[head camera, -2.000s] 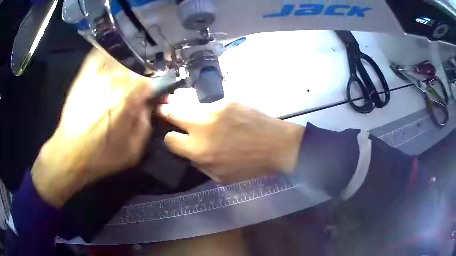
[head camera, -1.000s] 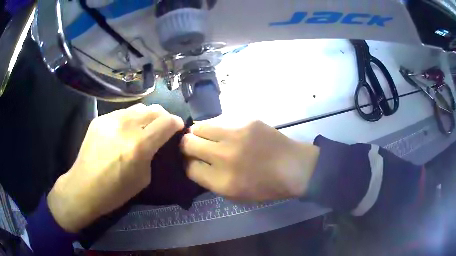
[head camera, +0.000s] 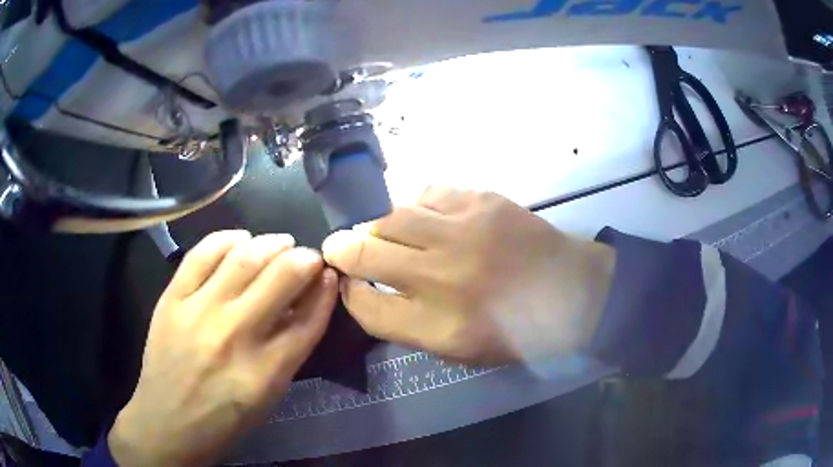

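Observation:
Black fabric [head camera: 342,351] lies under and between my hands at the left of the machine table. My left hand [head camera: 233,333] pinches its edge between thumb and fingers. My right hand [head camera: 448,274] pinches the same edge, its fingertips touching or nearly touching those of my left hand. The pinched edge is mostly hidden by the fingers. The grey attachment [head camera: 358,187] hangs just above my right fingertips. The needle and presser foot cannot be made out clearly.
The white machine head [head camera: 420,32] spans the top, with a ribbed dial [head camera: 269,55] and a curved metal guard [head camera: 137,214]. Black shears [head camera: 694,128] and small snips [head camera: 804,137] lie at the right. A measuring scale [head camera: 425,372] runs along the front edge.
The view has moved closer to the machine head's left end. My hands have come together fingertip to fingertip, and now sit slightly lower, in front of the grey attachment.

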